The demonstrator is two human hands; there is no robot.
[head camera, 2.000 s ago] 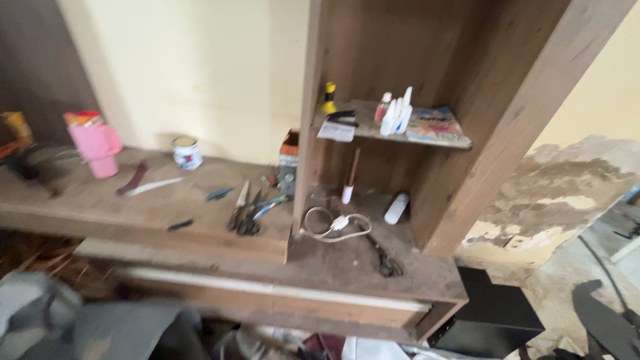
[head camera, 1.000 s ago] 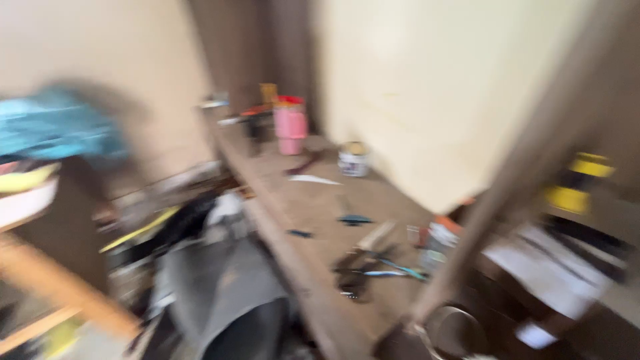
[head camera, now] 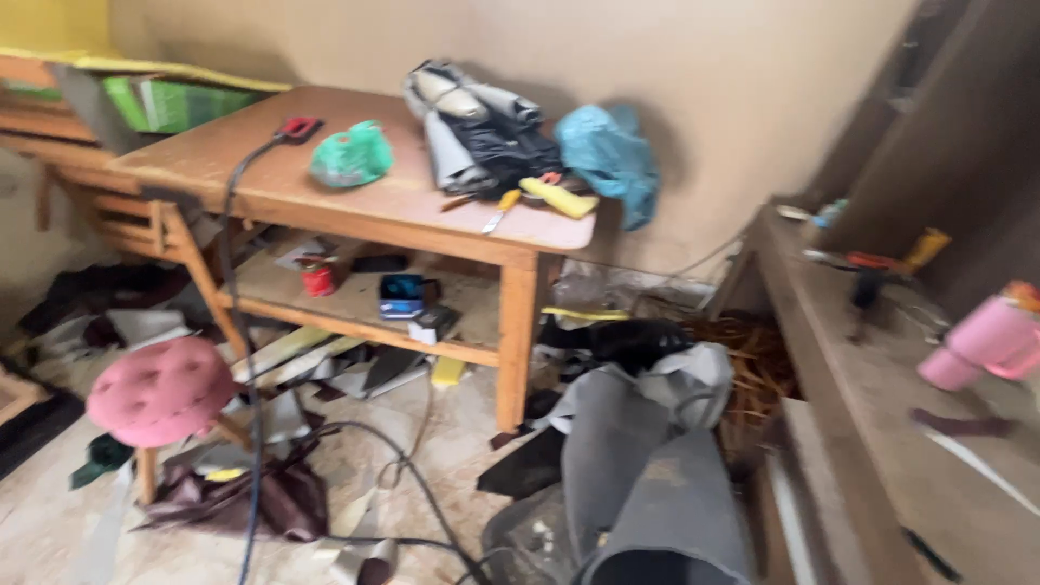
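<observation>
Neither of my hands is in view. A wooden table (head camera: 370,213) stands against the wall. On it lie a red-and-black tool end (head camera: 298,130) with a dark hose or cable, a green plastic bag (head camera: 353,154), rolled grey and black sheet material (head camera: 479,130), a blue plastic bag (head camera: 611,154), a yellow-handled knife (head camera: 501,211) and a yellow roll (head camera: 558,197). The lower shelf holds a red can (head camera: 317,276) and a blue box (head camera: 401,296). At the right, a pink tumbler (head camera: 971,345) lies or leans on a brown shelf (head camera: 873,366), its tilt unclear in the slanted view.
A pink tufted stool (head camera: 162,392) stands at the left, beside dark maroon material (head camera: 260,504). The dark cable (head camera: 253,406) hangs to the floor and loops across it. Large grey rolls (head camera: 670,496) and scattered scraps lie between the table and the brown shelf.
The view has swung far left, from the shelf unit to the wooden table and the stool. No moved object is plain.
</observation>
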